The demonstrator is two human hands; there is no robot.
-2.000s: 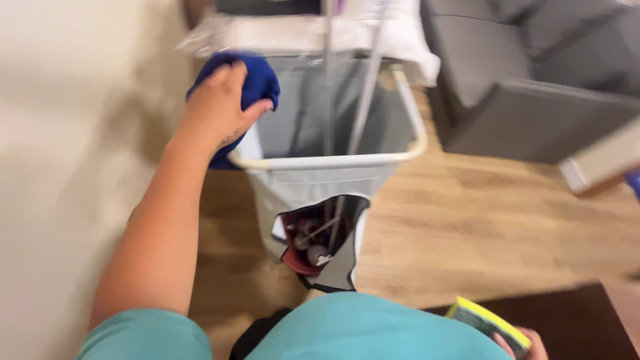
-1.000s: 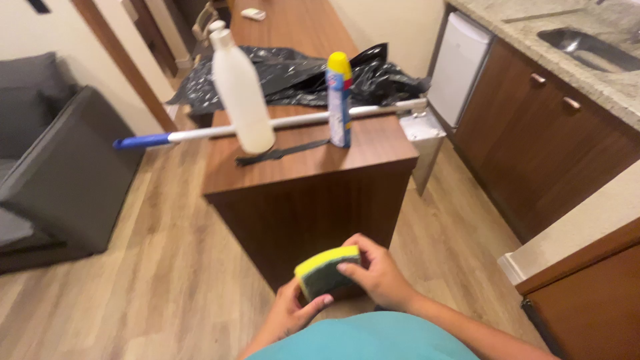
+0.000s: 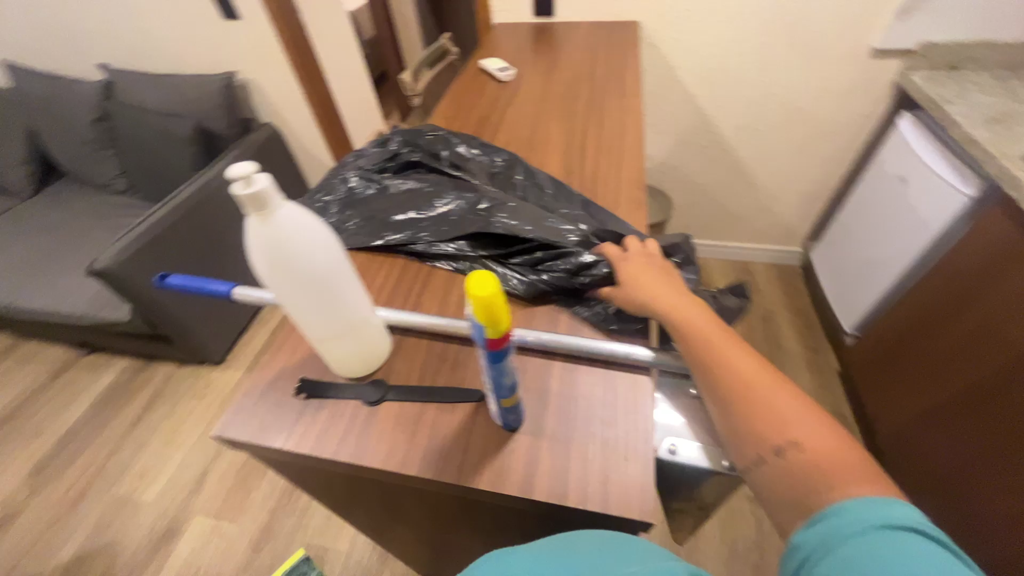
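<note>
My right hand (image 3: 644, 276) reaches across the wooden counter (image 3: 576, 432) and has its fingers in the folds of a black plastic bag (image 3: 448, 200), which bunches around them. Outside the frame is my left hand; only a corner of a yellow-and-green sponge (image 3: 298, 563) shows at the bottom left. A white plastic bottle (image 3: 308, 280) stands near the counter's left edge. To its right is an upright spray can (image 3: 496, 360) with a yellow cap. Between their bases lies a black wristwatch (image 3: 376, 391). Behind them a metal pole (image 3: 560, 342) with a blue grip crosses the counter.
A metal dustpan-like piece (image 3: 688, 448) hangs past the counter's right edge, below the pole. A white remote (image 3: 498, 69) lies farther back. The grey sofa (image 3: 192, 232) is at left, a small white fridge (image 3: 896, 224) at right.
The view has swung from a laundry cart to the counter. My right hand has left the sponge, which both hands held one second ago, and moved onto the black bag.
</note>
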